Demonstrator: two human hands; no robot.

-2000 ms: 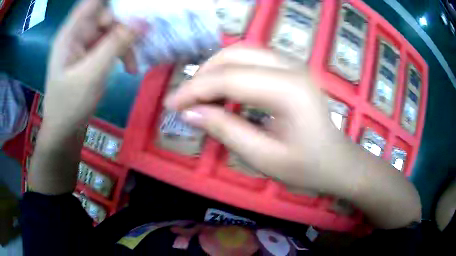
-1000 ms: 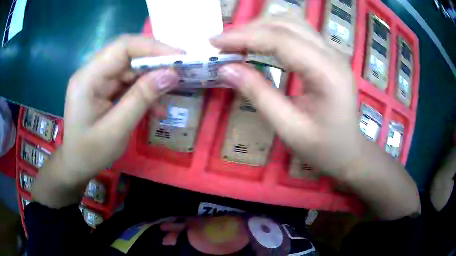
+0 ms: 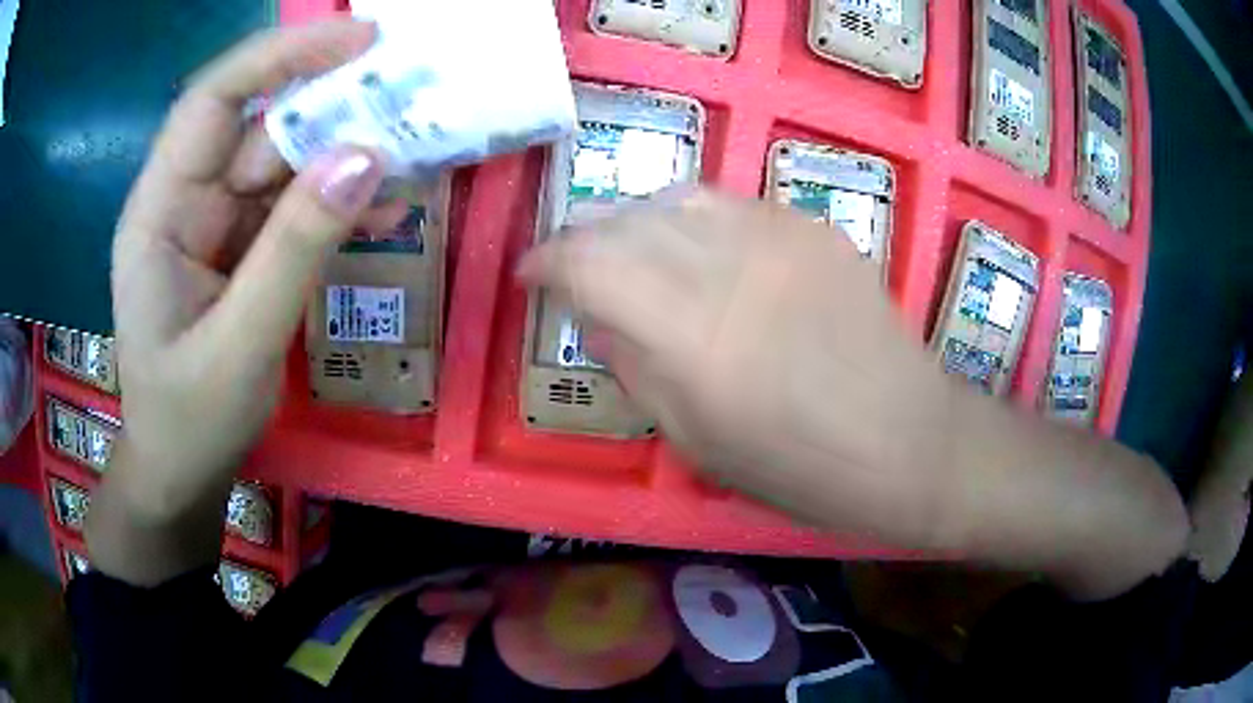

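My left hand (image 3: 227, 261) grips the label strip (image 3: 460, 76), a white sheet with faint print, between thumb and fingers above the tray's back left. My right hand (image 3: 742, 343), blurred, is over a gold-beige phone (image 3: 591, 409) in the front row, fingertips at its middle. A white label shows partly beside the fingers on this phone. Whether the right hand still holds the label is hidden. The phone to its left (image 3: 371, 371) has a white printed label (image 3: 367, 315) in its lower half. Both phones lie in the red tray (image 3: 577, 467).
More open phones lie in the tray's back row (image 3: 1010, 96) and front row at the right (image 3: 985, 302). Other red trays with phones (image 3: 83, 433) are at the lower left. The dark green bench (image 3: 83, 151) is behind. Another person's arm (image 3: 1223, 481) is at the right edge.
My hands were together at the strip one second ago. The right hand has since moved down and right onto the second phone. The left hand keeps the strip, now tilted, further left.
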